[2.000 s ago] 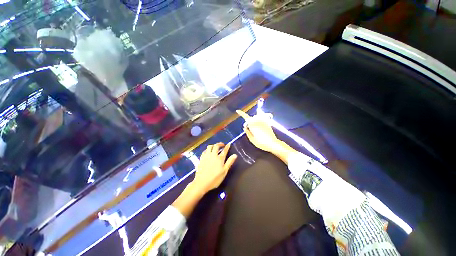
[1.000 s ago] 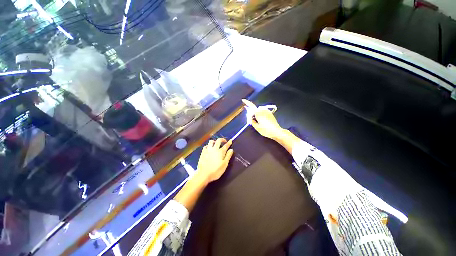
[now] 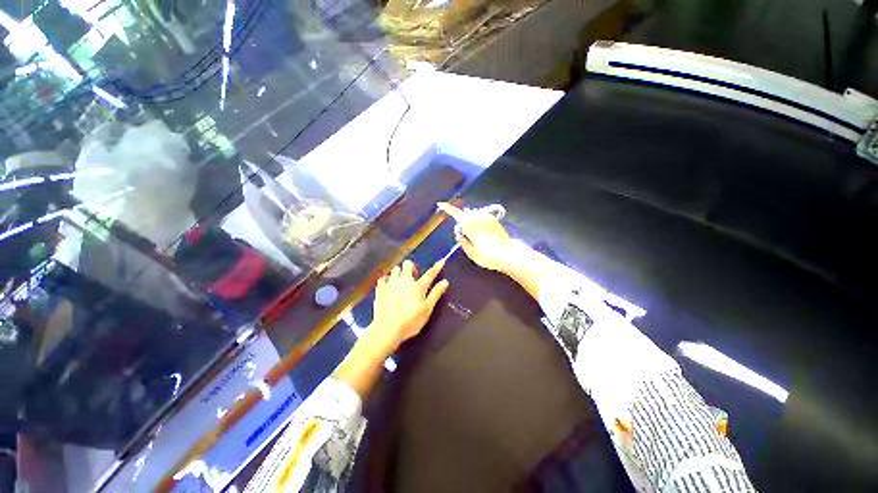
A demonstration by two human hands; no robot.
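Note:
My right hand [image 3: 484, 241] holds a small white tape roll [image 3: 494, 213] at the far end of an orange-yellow strip [image 3: 322, 329]. A thin white tape line [image 3: 439, 264] runs from it toward my left hand [image 3: 402, 306]. My left hand lies palm down on the glossy surface beside the strip, fingers slightly apart, holding nothing visible. A large brown cloth panel [image 3: 472, 395] lies nearest me, with bright reflections around it. The clear template cover [image 3: 289, 125] rises at the left.
A red-black item [image 3: 226, 265] and a clear plastic bag [image 3: 306, 220] show behind the cover. A white table [image 3: 462, 116] lies at the back. A black machine bed [image 3: 674, 212] fills the right, with a white rail [image 3: 722, 85] across its far side.
The view has shifted, so the scene sits further left. Both hands have moved away from me along the strip. The tape roll shows more clearly at my right hand.

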